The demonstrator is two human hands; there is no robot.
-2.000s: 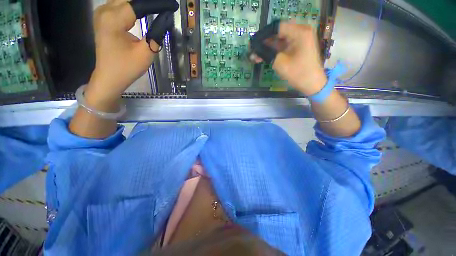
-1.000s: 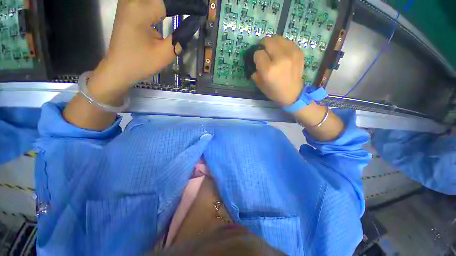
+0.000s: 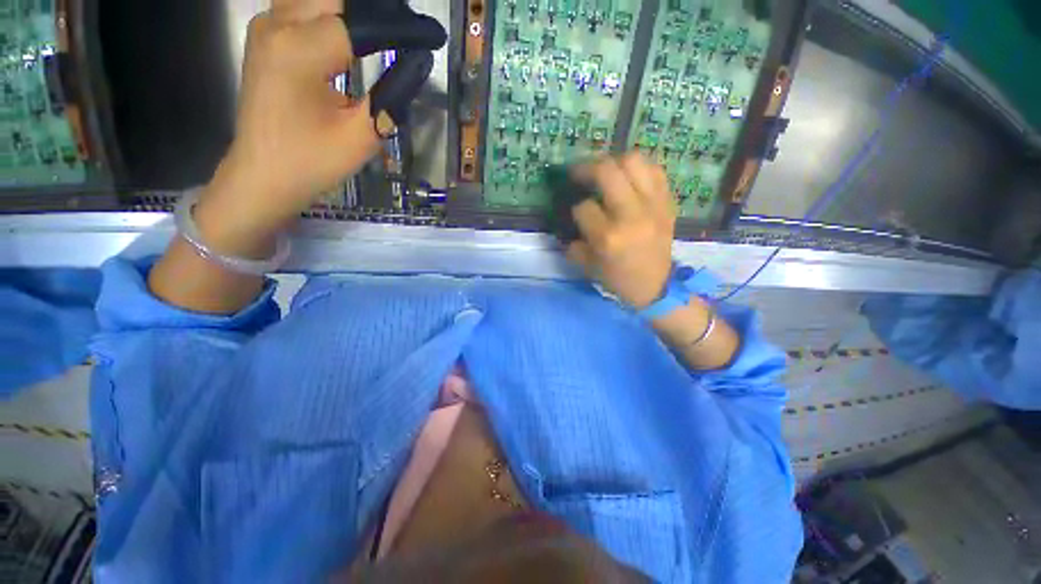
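Observation:
Green PCB panels point(image 3: 554, 86) with rows of small components lie two side by side in a dark carrier point(image 3: 630, 80), upper centre. My left hand point(image 3: 303, 108), black cots on thumb and finger, hangs over the gap left of the carrier. Its thumb and fingertip are bent toward each other; I cannot tell if anything is between them. My right hand point(image 3: 626, 217), blurred, with dark cots and a blue wrist strap point(image 3: 674, 294), is at the front edge of the left panel. Its fingers are curled and its fingertips are hidden or blurred, so any held part cannot be seen.
A silver conveyor rail point(image 3: 434, 249) runs between my body and the boards. Another carrier with a green panel point(image 3: 34, 103) is at the far left. A blue cord point(image 3: 845, 183) crosses the metal area at right. Blue sleeves of other people point(image 3: 40, 325) show at both sides.
My right hand has moved toward my body, from over the panels to the carrier's front edge. The carrier shifted right in view, then stayed about level. My left hand keeps its pinched pose.

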